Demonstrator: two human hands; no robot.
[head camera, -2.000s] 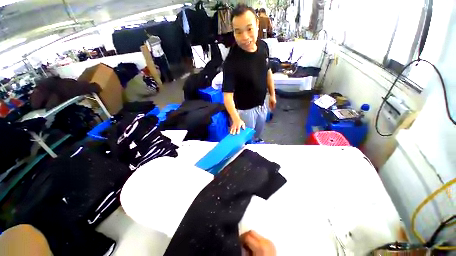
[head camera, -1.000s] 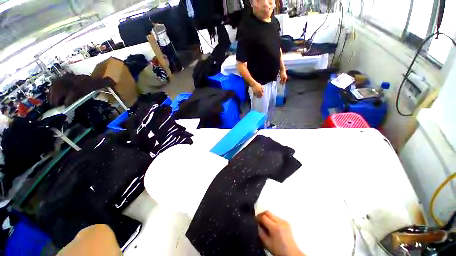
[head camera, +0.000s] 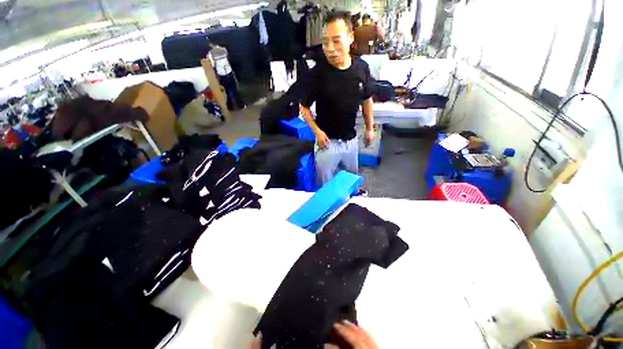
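A black speckled garment piece (head camera: 321, 279) lies across the white padded board (head camera: 225, 252), its far end folded over at the right. My right hand (head camera: 352, 335) is at the bottom edge of the picture, at the right side of the cloth; most of it is cut off, and whether its fingers grip the cloth cannot be told. Only a sliver of my left hand (head camera: 257, 341) shows at the cloth's lower left edge. A folded blue sheet (head camera: 326, 202) lies beyond the cloth.
The iron (head camera: 555, 339) is partly visible at the bottom right, near a yellow hose (head camera: 580, 290). Black garment pieces with white edges (head camera: 222, 191) are heaped left of the board. A person in a black shirt (head camera: 338, 102) stands beyond the table. A red stool (head camera: 459, 193) is behind it.
My left hand has come from the lower left to the cloth's left edge. My right hand is lower in the picture. The person has taken a hand off the blue sheet.
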